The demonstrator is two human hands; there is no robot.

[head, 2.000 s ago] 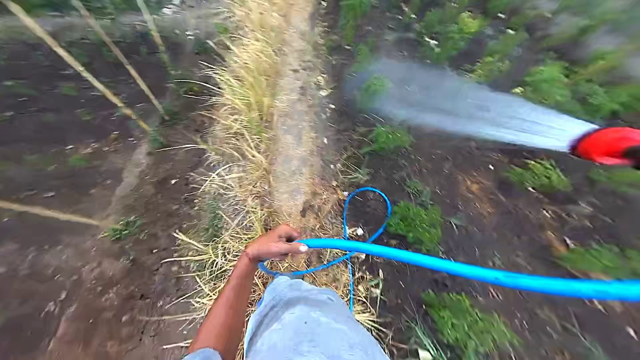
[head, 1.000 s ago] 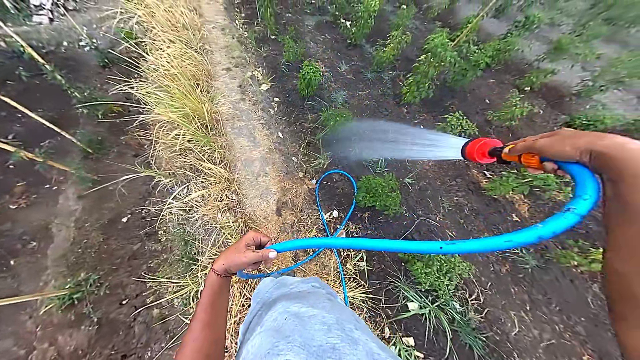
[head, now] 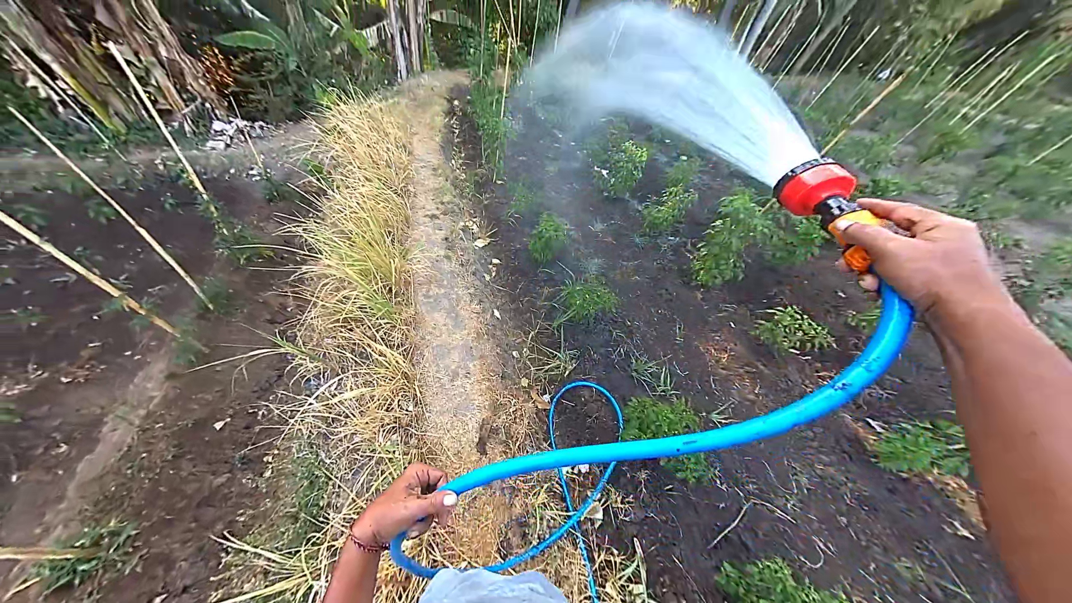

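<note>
At the right, my right hand is closed around the orange grip of a hose spray nozzle with a red and black head. A wide fan of water leaves the head toward the upper left, over the plants. The blue hose curves down from the nozzle and across to my left hand, which grips it at the lower middle. Below my left hand the hose bends back, and a thinner-looking loop of it lies on the soil between the hands.
A narrow dirt path runs ahead, with dry grass along its left side. Green plants grow in dark soil at the right. Thin stakes lean at the left; trees stand behind.
My right hand with the nozzle, out of view except the red head two seconds ago, now shows fully at the right. The spray points farther up and ahead. The view has tilted up.
</note>
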